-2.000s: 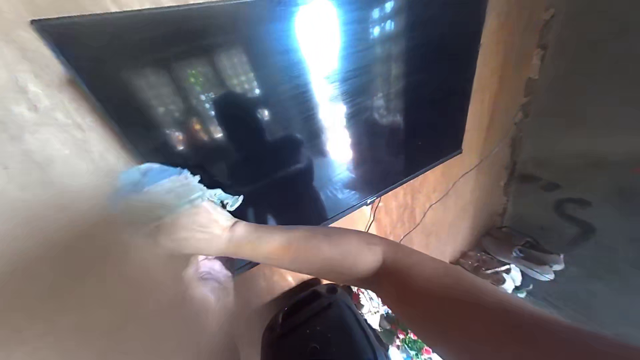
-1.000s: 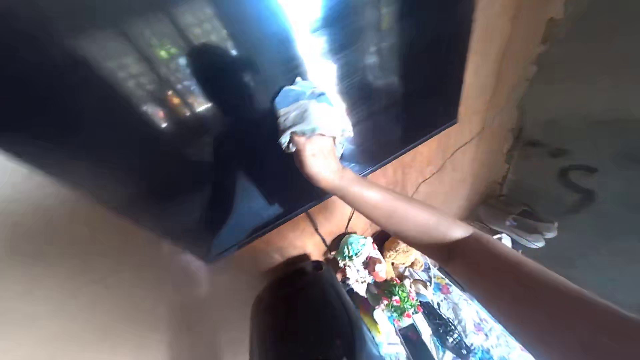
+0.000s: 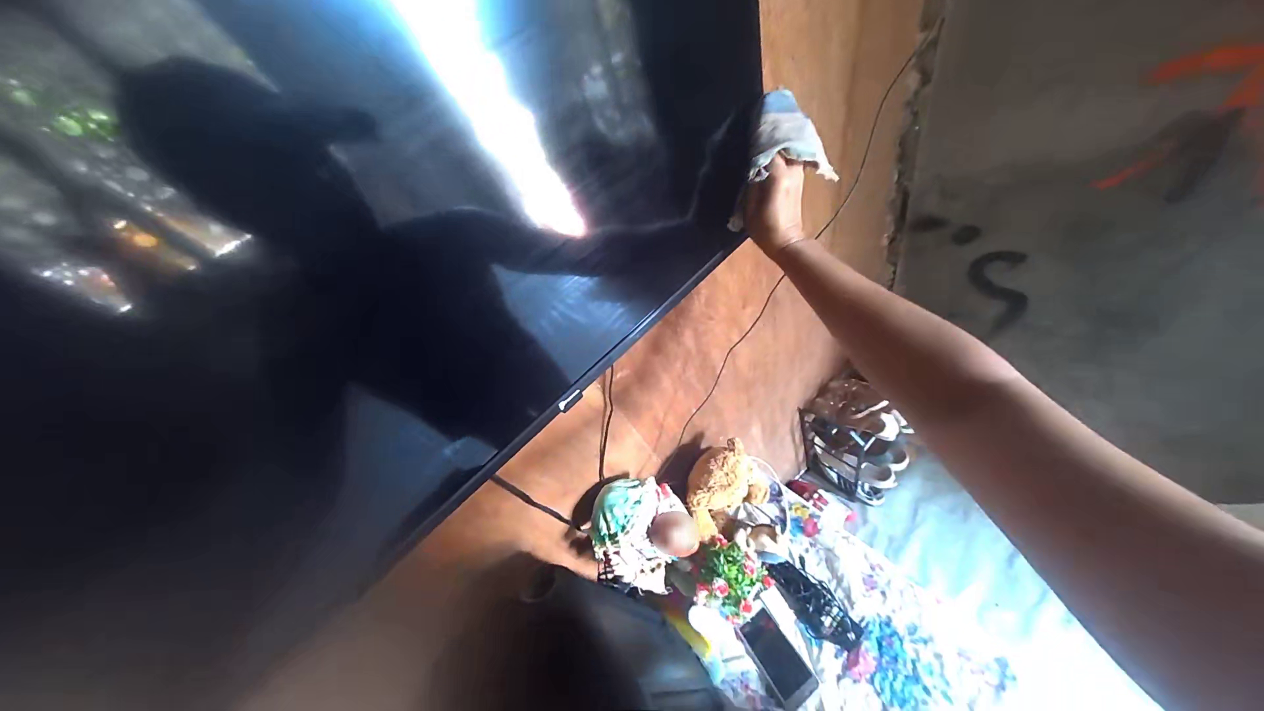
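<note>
A large flat-screen television [image 3: 632, 267] hangs on the orange-brown wall, its dark glossy screen mirroring a person's silhouette and a bright streak of light. My right hand [image 3: 775, 202] grips a pale blue and white cloth [image 3: 790, 138] against the television's right side edge, close to its lower right corner. Part of the cloth hangs over onto the wall side. The fingers are mostly hidden by the fabric. My left hand does not show in this view.
Thin cables [image 3: 606, 425] run down the wall. Below are a teddy bear [image 3: 721, 479], artificial flowers [image 3: 731, 583], a smartphone [image 3: 778, 657] and a patterned cover [image 3: 908, 642]. A rack of shoes [image 3: 857, 444] stands in the corner. A dark object [image 3: 612, 632] sits beneath the television.
My right hand has moved with the cloth from the screen's lower middle to its right edge. The view has shifted considerably.
</note>
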